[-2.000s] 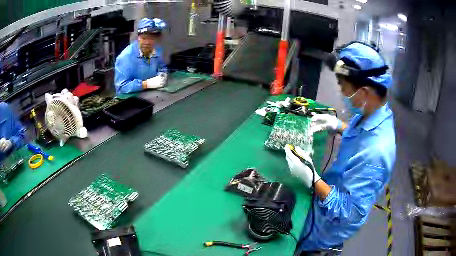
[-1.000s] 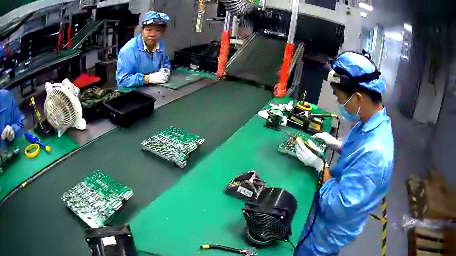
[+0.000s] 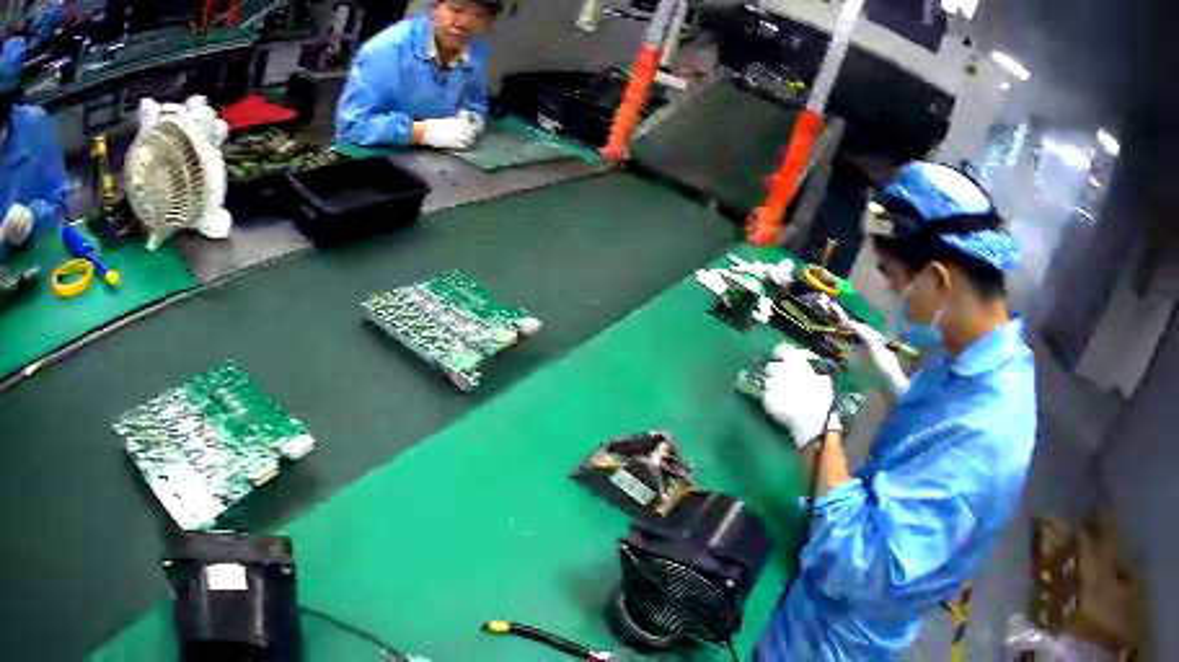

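Neither of my hands is in the picture. Nearest in front of me, a black housing [image 3: 233, 597] with a white label on top stands at the bottom left. A green circuit board [image 3: 213, 442] crowded with silvery parts lies behind it on the dark green conveyor belt [image 3: 556, 278]. A second circuit board [image 3: 453, 323] lies further along the belt. Side cutters [image 3: 543, 638] with dark, yellow-tipped handles lie at the bottom edge, partly cut off.
A black round fan housing [image 3: 685, 569] and a dark angled holder [image 3: 637, 471] stand on the green mat [image 3: 440, 537]. A gloved person [image 3: 912, 479] works over a board at the right. Across the belt are a seated person [image 3: 416, 84], a white fan [image 3: 177, 172] and a black bin [image 3: 356, 198].
The view has shifted and tilted. Both boards appear higher in the picture. The person at the right has brought a gloved hand in over their board, and their other hand reaches toward the tools behind it.
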